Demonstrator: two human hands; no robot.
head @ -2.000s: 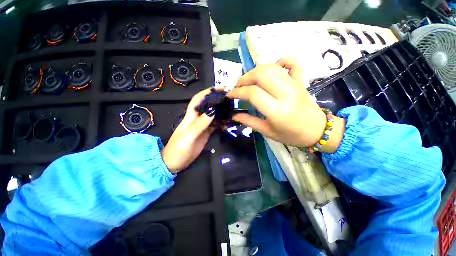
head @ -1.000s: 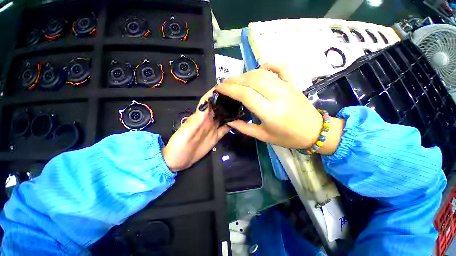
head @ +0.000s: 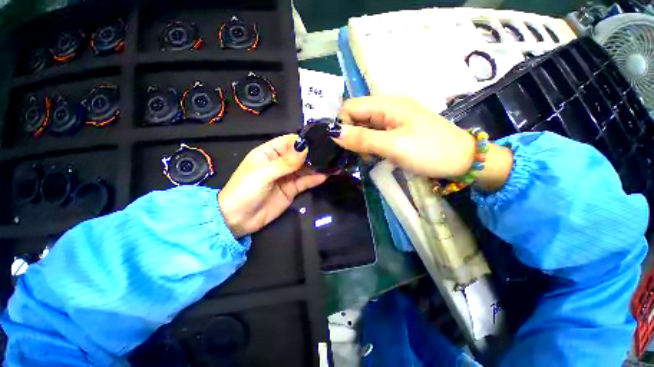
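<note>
A round black unit (head: pixel 324 148) is held upright between my two hands above the smartphone-like dark glossy rectangle (head: pixel 346 233). My left hand (head: pixel 264 183) grips its left edge with thumb and fingers. My right hand (head: pixel 409 137) pinches its upper right edge. The unit's far side is hidden. Black discs with orange edges, such as this flex-fitted subassembly (head: pixel 187 165), lie in the cells of the black foam tray (head: pixel 310 247) on the left.
Plain dark rings (head: pixel 57 185) lie in a left tray cell. A white paper label (head: pixel 319 93) is beyond my hands. The white foam board (head: pixel 401 43) and shiny black blister tray (head: pixel 531 100) lie on the right. A small fan (head: pixel 634 61) stands at the far right.
My hands have moved apart to opposite edges of the unit, and its dark face now shows more. The view has shifted slightly, so the trays appear a little to the left.
</note>
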